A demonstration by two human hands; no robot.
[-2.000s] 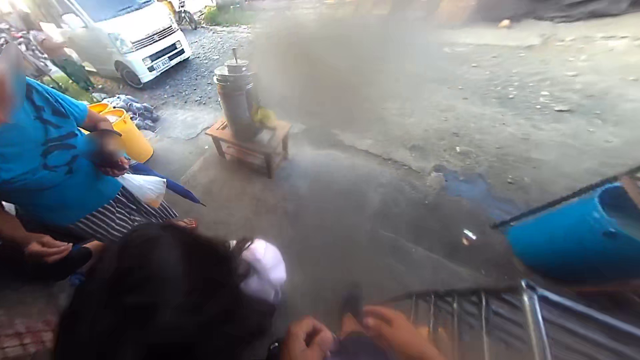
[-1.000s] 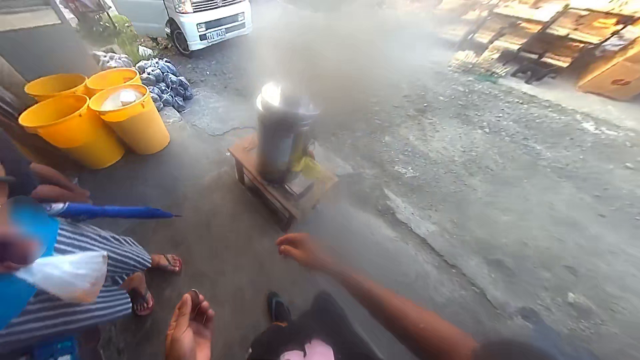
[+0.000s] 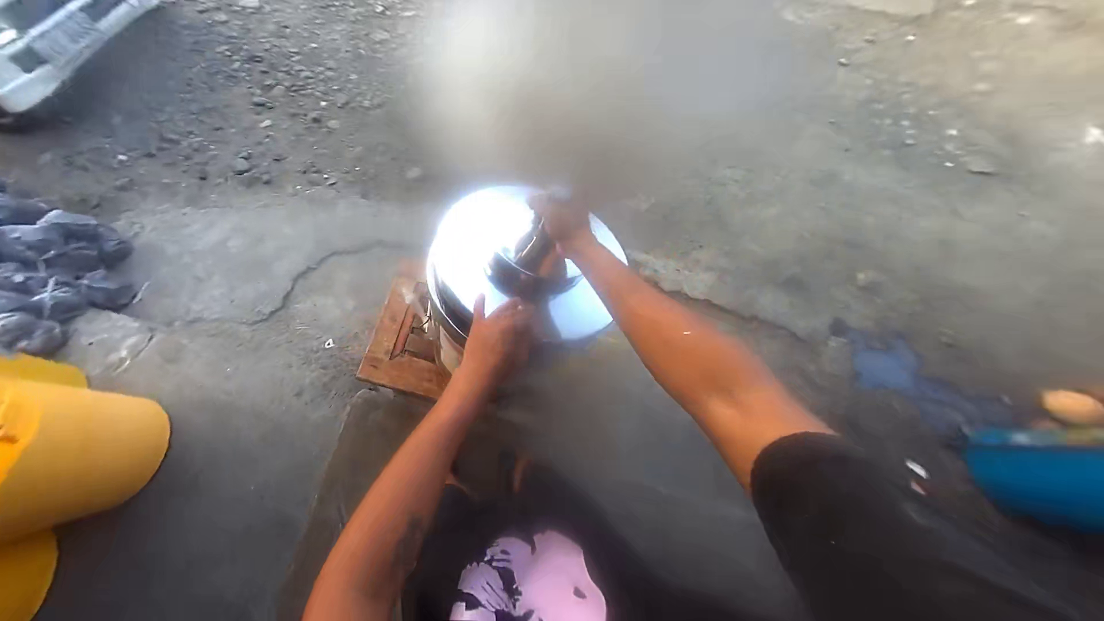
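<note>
A round, shiny metal lid (image 3: 586, 306) tops a metal container (image 3: 450, 345), which stands on a small wooden stool (image 3: 401, 362). My right hand (image 3: 565, 220) is at the raised dark middle part of the lid, toward its far side; its fingers are blurred, and whether they grip the part cannot be told. My left hand (image 3: 500, 336) rests at the near edge of the lid, thumb raised and the other fingers partly hidden. Both arms reach forward, and the lid mirrors dark shapes between the hands.
Yellow plastic buckets (image 3: 95, 457) lie at the left edge of view, with a pile of grey bundles (image 3: 52, 267) beyond them. A blue tub (image 3: 1035, 479) is at the right. A white vehicle's bumper (image 3: 65, 43) shows at the top left. The concrete ground is cracked.
Both hands have moved forward onto the metal container; one second ago they were apart from it, in the air. The view has come nearer and tilted down.
</note>
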